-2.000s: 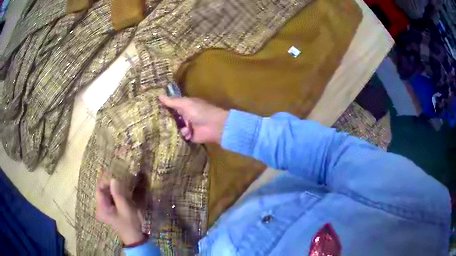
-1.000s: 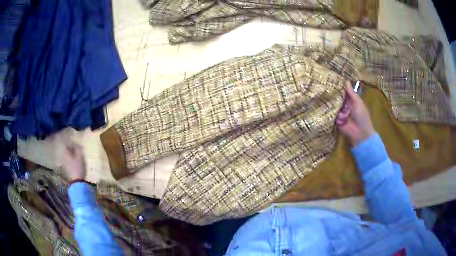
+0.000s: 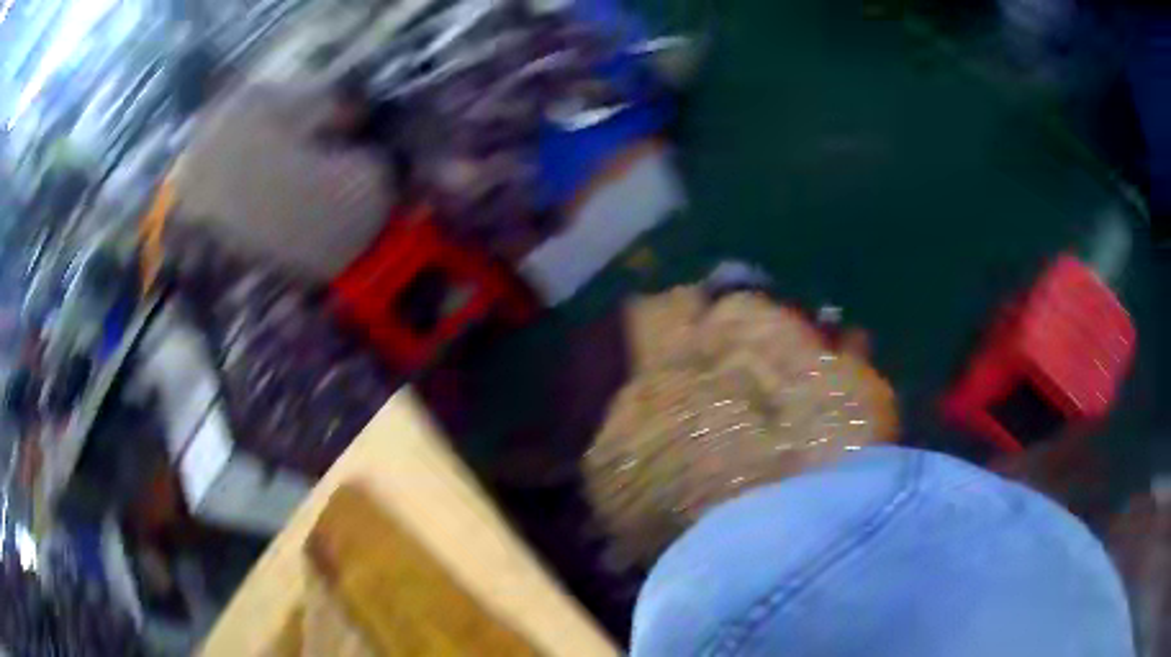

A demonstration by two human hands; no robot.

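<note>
The frame is strongly blurred. Neither my left hand nor my right hand is in view. A heap of yellow-brown tweed cloth (image 3: 732, 411) with glittering flecks lies low beyond my light blue denim shoulder or sleeve (image 3: 886, 565). A corner of the pale plywood table (image 3: 430, 469) shows at the bottom. A mustard cloth piece (image 3: 398, 571) lies on it, with a little paler cloth beside it at the lower left.
A red box-like object (image 3: 417, 289) with a dark opening stands beyond the table corner, and another red one (image 3: 1053, 353) is at the right on the dark green floor (image 3: 873, 154). Blurred cloth piles (image 3: 276, 180), something blue (image 3: 597, 141) and white pieces are at the left.
The view has swung away from the jacket on the table to the floor and piles beside it. Both hands and the navy garments have left the picture.
</note>
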